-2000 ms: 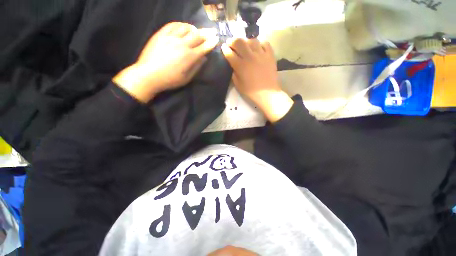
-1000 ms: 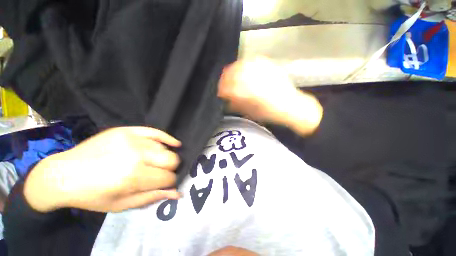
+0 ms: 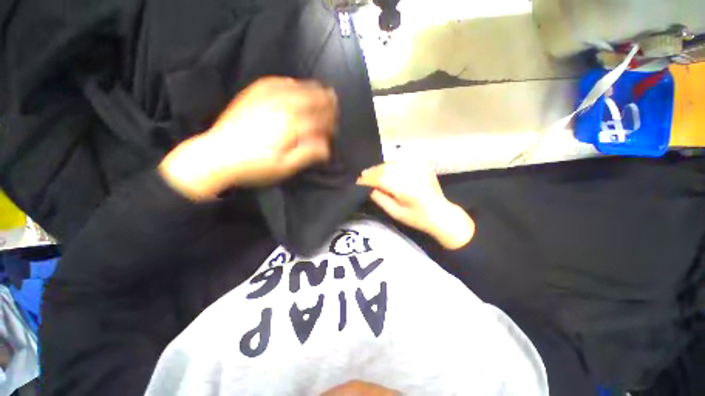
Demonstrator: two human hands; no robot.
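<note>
The black garment piece [image 3: 352, 100] lies on the machine bed and hangs over its front edge toward my lap. Its straight right edge runs down from the presser foot [image 3: 345, 23] at top centre. My left hand [image 3: 270, 135] is blurred and rests on the cloth, its fingers curled; whether it grips the cloth cannot be told. My right hand [image 3: 410, 195] pinches the cloth's right edge near the table's front edge, below the needle area.
The pale machine bed [image 3: 456, 108] extends to the right. The machine head [image 3: 603, 27] is at upper right. A blue tray [image 3: 653, 112] with white and red items and a pale tape [image 3: 595, 94] are at right. Blue cloth [image 3: 29, 290] lies at far left.
The view has shifted back, showing the presser foot again. My left hand has moved from the cloth's lower end up onto the cloth. My right hand stays near the right edge, slightly lower.
</note>
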